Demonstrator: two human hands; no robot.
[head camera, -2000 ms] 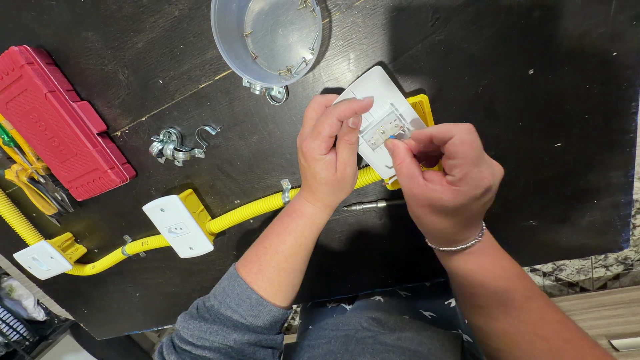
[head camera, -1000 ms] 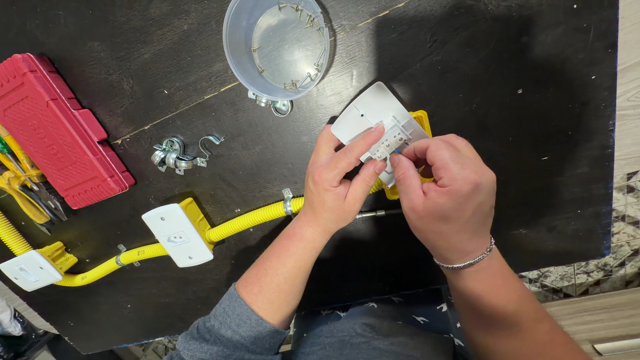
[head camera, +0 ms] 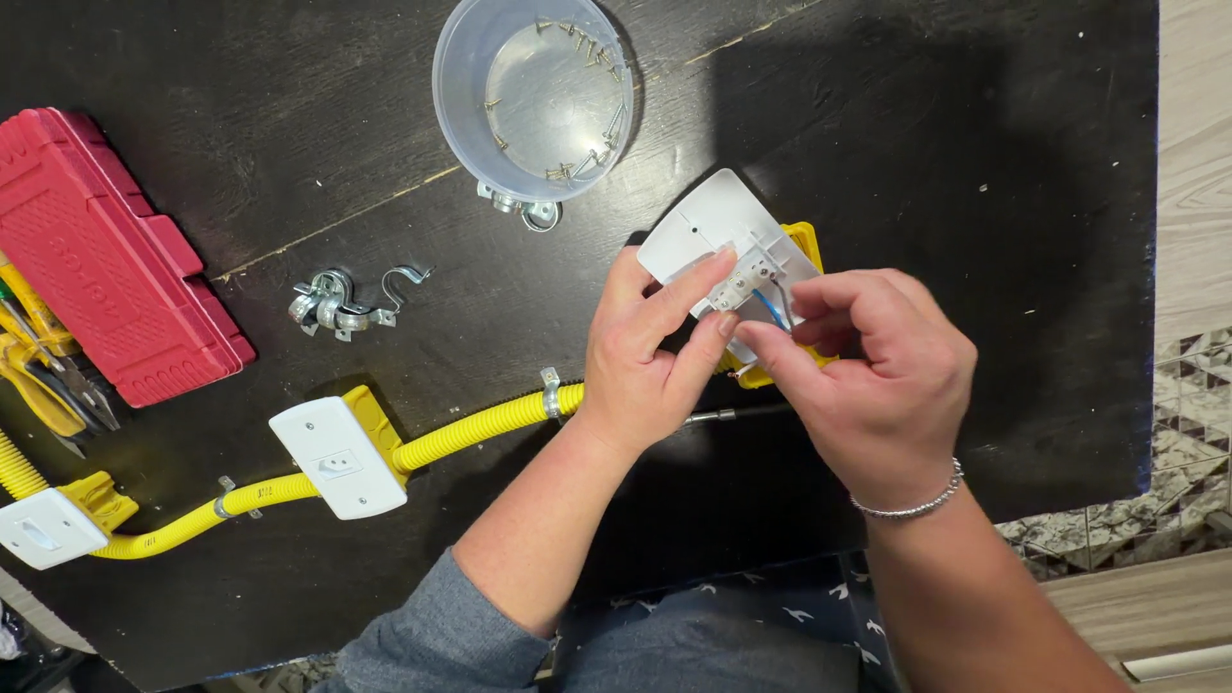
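Observation:
My left hand [head camera: 654, 346] grips a white wall plate [head camera: 707, 226] by the terminal block [head camera: 739, 284] on its back, which faces up. A blue wire [head camera: 768, 308] and a dark wire [head camera: 784, 300] run from the terminals to the fingertips of my right hand [head camera: 866, 346], which pinch the wires. Behind the plate is a yellow electrical box [head camera: 804, 241], partly hidden by the plate and my hands. Yellow corrugated conduit [head camera: 491, 423] leads left from there, under my left hand, to a second yellow box [head camera: 375, 423] with a white outlet plate [head camera: 337, 457].
A clear plastic tub [head camera: 462, 144] with screws stands at the top. Metal conduit clamps [head camera: 337, 306] lie left of centre. At the left are a red plastic case [head camera: 115, 260], yellow-handled pliers [head camera: 58, 395] and a white switch plate [head camera: 48, 529]. A metal shaft [head camera: 712, 417] lies below the plate.
The wall plate has tilted in my left hand, so more of its back shows. Blue and dark wires now show between the terminal block and my right fingers. The view has shifted slightly.

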